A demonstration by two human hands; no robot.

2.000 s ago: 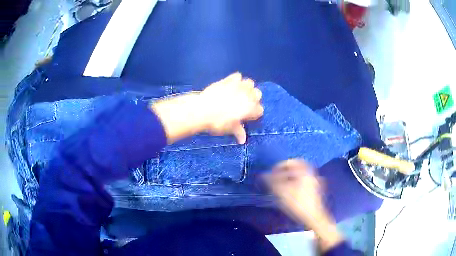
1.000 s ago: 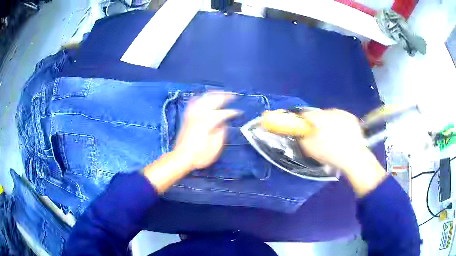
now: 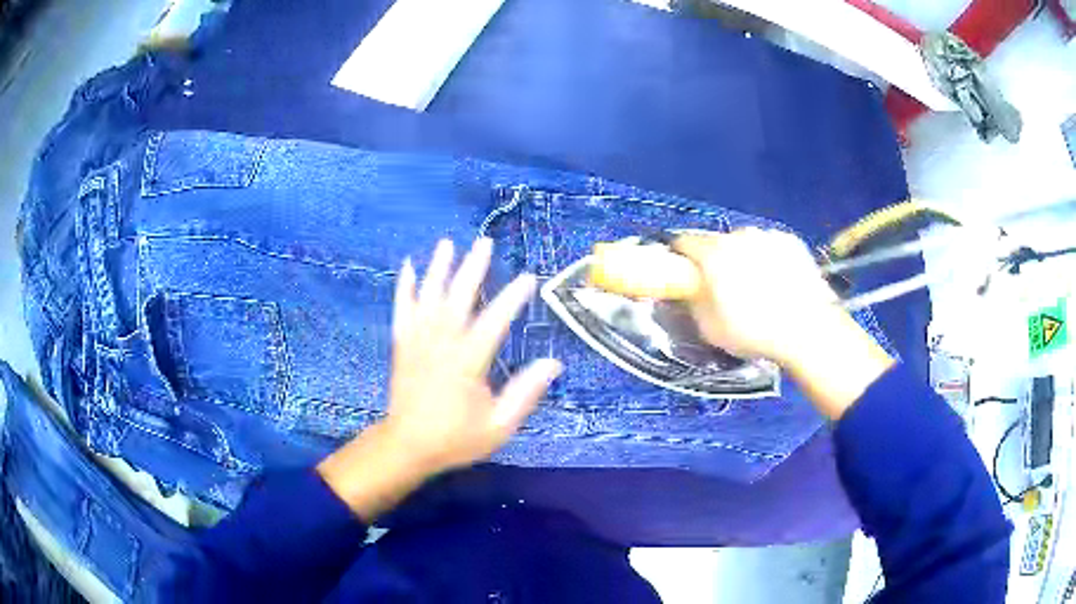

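Note:
Blue denim cargo jeans point(image 3: 342, 212) lie flat across the navy ironing table cover point(image 3: 661, 106), waistband at the left, leg to the right. My left hand point(image 3: 454, 354) lies on the leg with its fingers spread, left of the cargo pocket edge, and holds nothing. My right hand point(image 3: 755, 289) grips the tan handle of the steam iron point(image 3: 673, 342). The iron's pointed silver soleplate is on the cargo pocket area, its tip pointing left towards my left hand. My right hand hides part of the iron's rear.
More denim point(image 3: 83, 507) hangs at the lower left. A white strip point(image 3: 419, 47) lies at the back of the table. A yellowish hose point(image 3: 891, 224) runs behind the iron. A grey cloth point(image 3: 968, 89) and red pipes point(image 3: 997, 30) are at the upper right; cables are at the right edge.
The iron left its place at the right in my right hand and has moved slightly left since one second ago. My left hand has spread flat. The jeans sit further right than a second ago.

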